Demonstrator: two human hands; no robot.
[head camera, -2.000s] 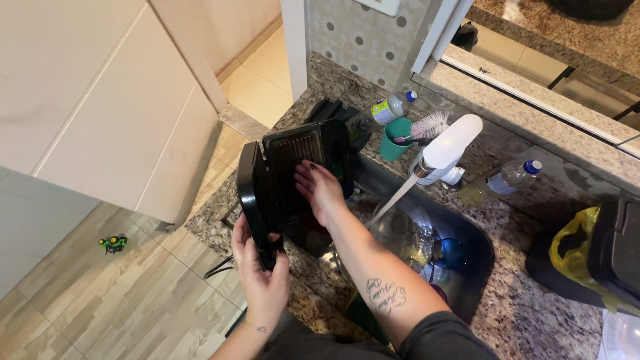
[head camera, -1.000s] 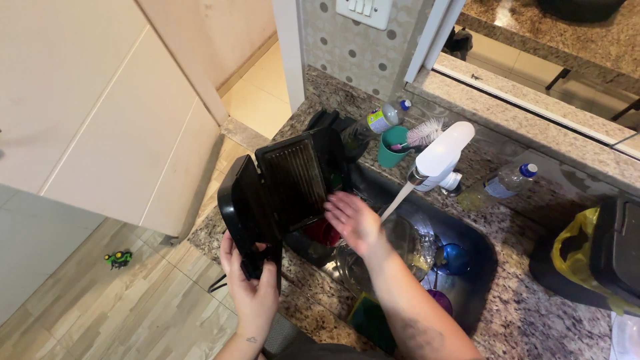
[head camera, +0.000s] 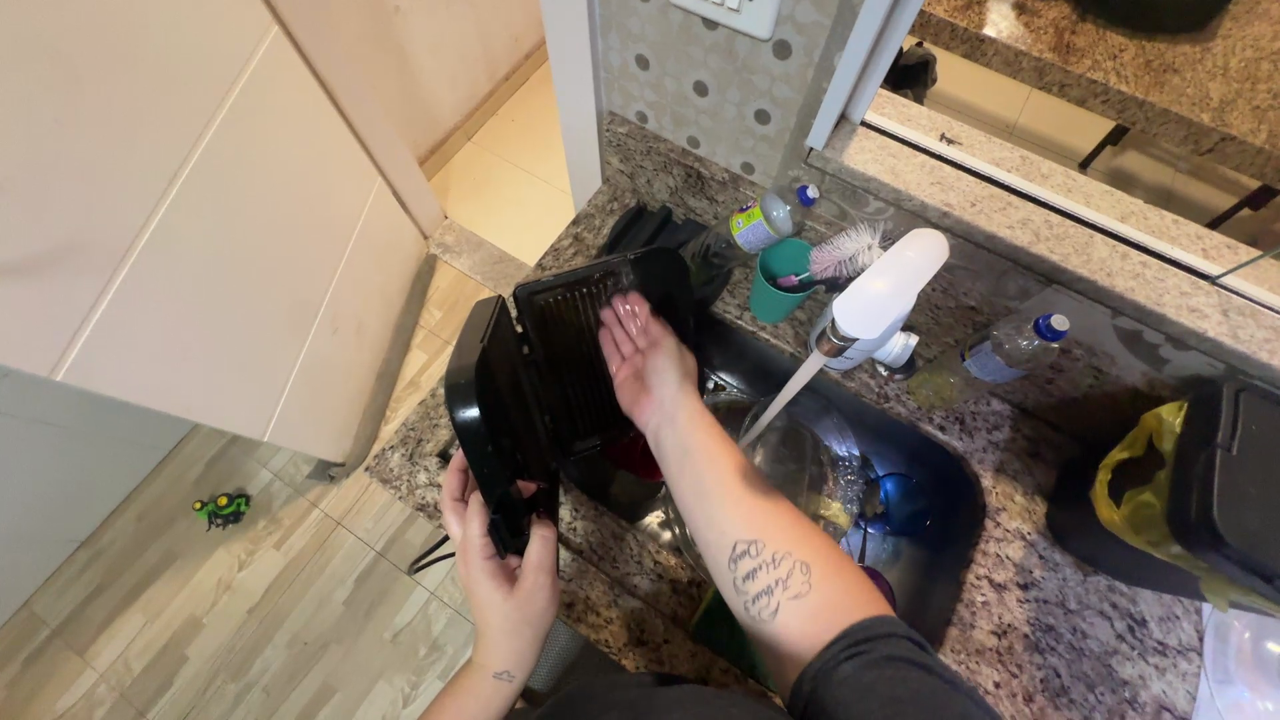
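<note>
A black electric contact grill (head camera: 575, 370) stands opened out at the left edge of the sink, its ribbed plate facing me. My left hand (head camera: 505, 550) grips it by the near lower end. Wet and palm up, my right hand (head camera: 645, 360) is at the ribbed plate with its fingers extended, holding nothing; whether it touches the plate I cannot tell. Water runs from the white faucet (head camera: 885, 290) into the dark sink (head camera: 950, 500), onto a clear glass dish (head camera: 800, 450). A blue round item (head camera: 900, 503) lies in the sink too.
Behind the sink are a teal cup (head camera: 780, 285) with a bottle brush (head camera: 850, 250), a plastic bottle (head camera: 765, 222) and another bottle (head camera: 1010, 350). A black bin (head camera: 1230, 490) with a yellow bag stands right on the granite counter (head camera: 1040, 620). A green toy (head camera: 222, 510) lies on the floor.
My right hand was at the plate two seconds ago, drew away toward the sink a second ago, and is back at the plate with its palm turned up. My left hand keeps its grip.
</note>
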